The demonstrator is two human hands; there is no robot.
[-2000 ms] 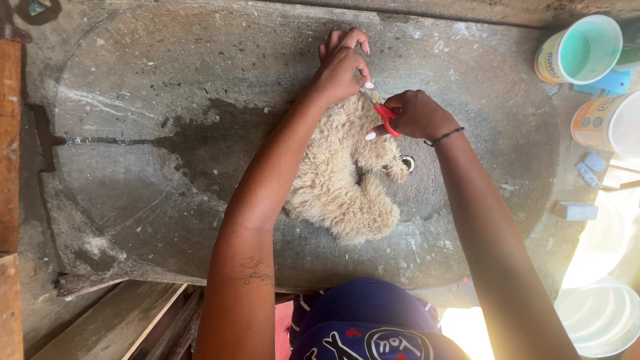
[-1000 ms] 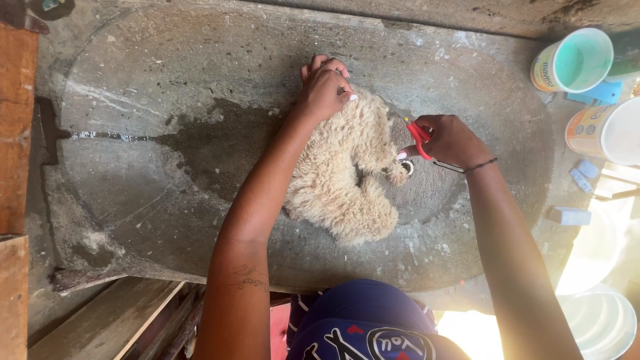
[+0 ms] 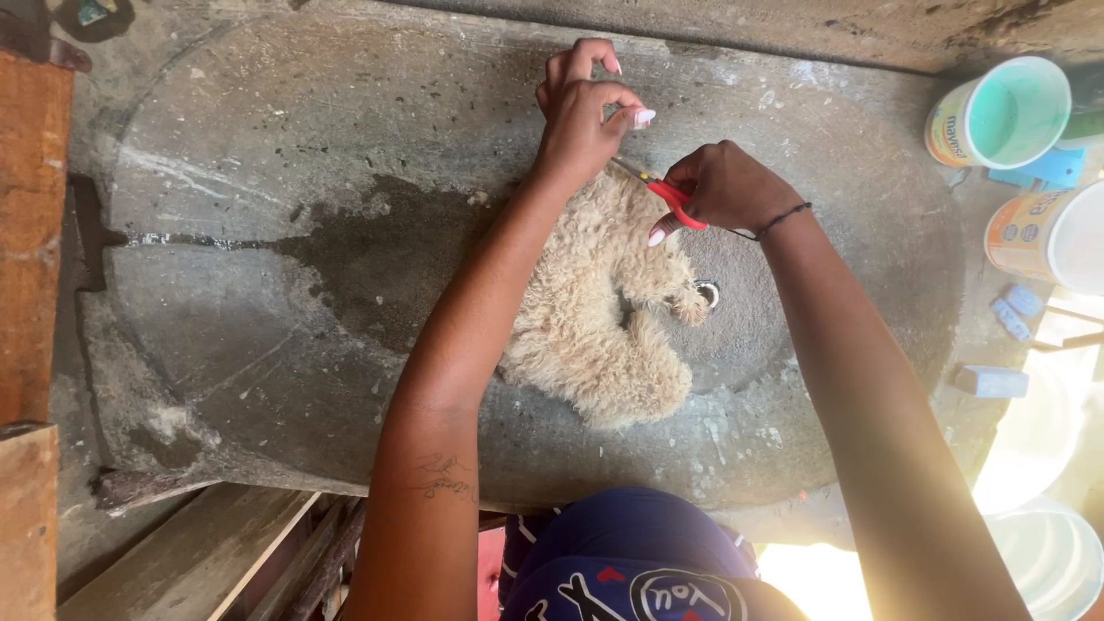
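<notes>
A cream, curly-furred thing, perhaps a small dog or a plush toy (image 3: 595, 319), lies curled on the grey concrete basin (image 3: 414, 112). Red-handled scissors (image 3: 674, 200) are in my right hand (image 3: 740, 191), their blades pointing up and left over the upper end of the fur. My left hand (image 3: 588, 108) is just above that end, fingers bent, thumb and index finger close together; whether a tuft is between them cannot be told. A small dark-and-white ring (image 3: 707, 294) shows at the fur's right edge. My left forearm hides part of the fur's left side.
At the right edge stand a tub of green liquid (image 3: 1005, 116), a second white tub (image 3: 1048, 237), blue soap-like pieces (image 3: 1011, 317) and a pale blue block (image 3: 992, 381). A clear bucket (image 3: 1044, 556) is at the lower right. Wooden boards (image 3: 185, 552) lie lower left.
Since one second ago, my left hand has lifted up off the fur and the scissors in my right hand have moved up and left to the fur's upper end.
</notes>
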